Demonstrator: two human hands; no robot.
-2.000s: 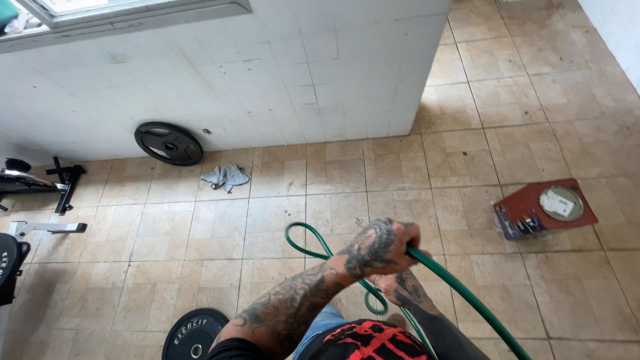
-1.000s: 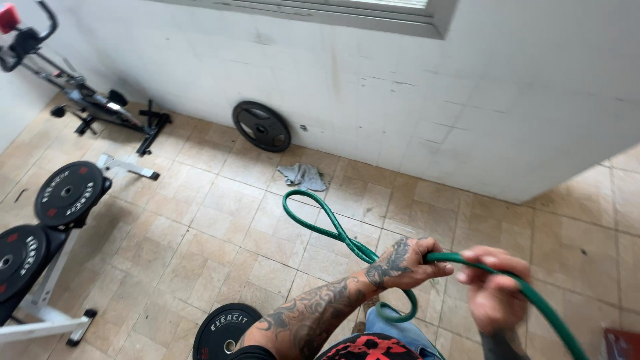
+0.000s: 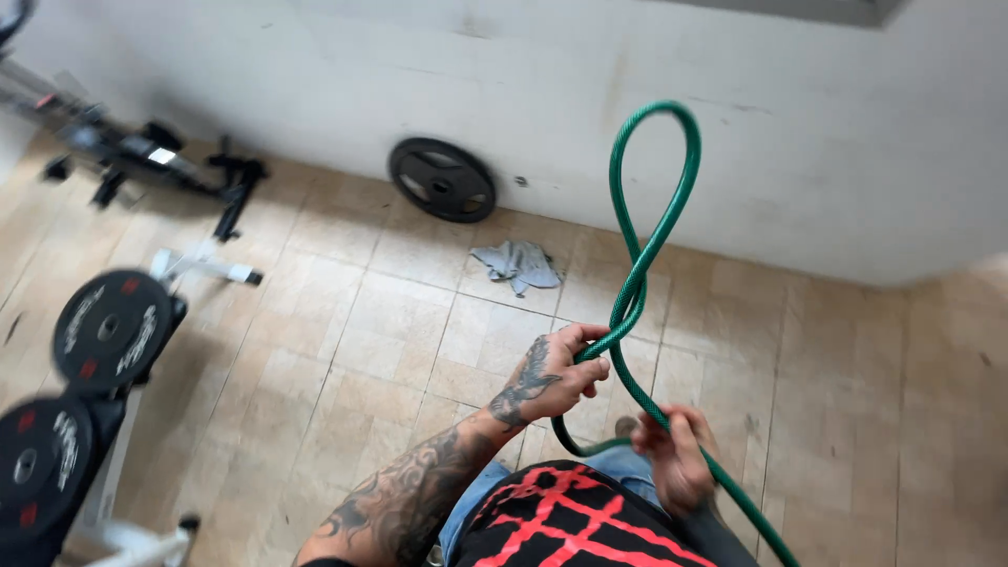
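A green braided hose point(image 3: 681, 197) rises in front of me in a twisted upright loop, its strands crossing just above my hands. My left hand point(image 3: 561, 374), with a tattooed back, grips the hose below the crossing between thumb and fingers. Lower and to the right, my right hand point(image 3: 679, 457) is around the other strand, which runs on down to the bottom right; its fingers are blurred. Another bend of the hose hangs below my left hand, in front of my jeans.
A black weight plate point(image 3: 442, 181) leans on the white wall point(image 3: 535, 94), with a grey cloth point(image 3: 517, 266) on the tiled floor nearby. At left stand a bench point(image 3: 110, 472) bearing black bumper plates point(image 3: 113, 327) and an exercise bike point(image 3: 134, 150).
The hose loop now stands higher and more upright before me. My right hand has moved from beside the held strand to a strand lower down. The view has shifted.
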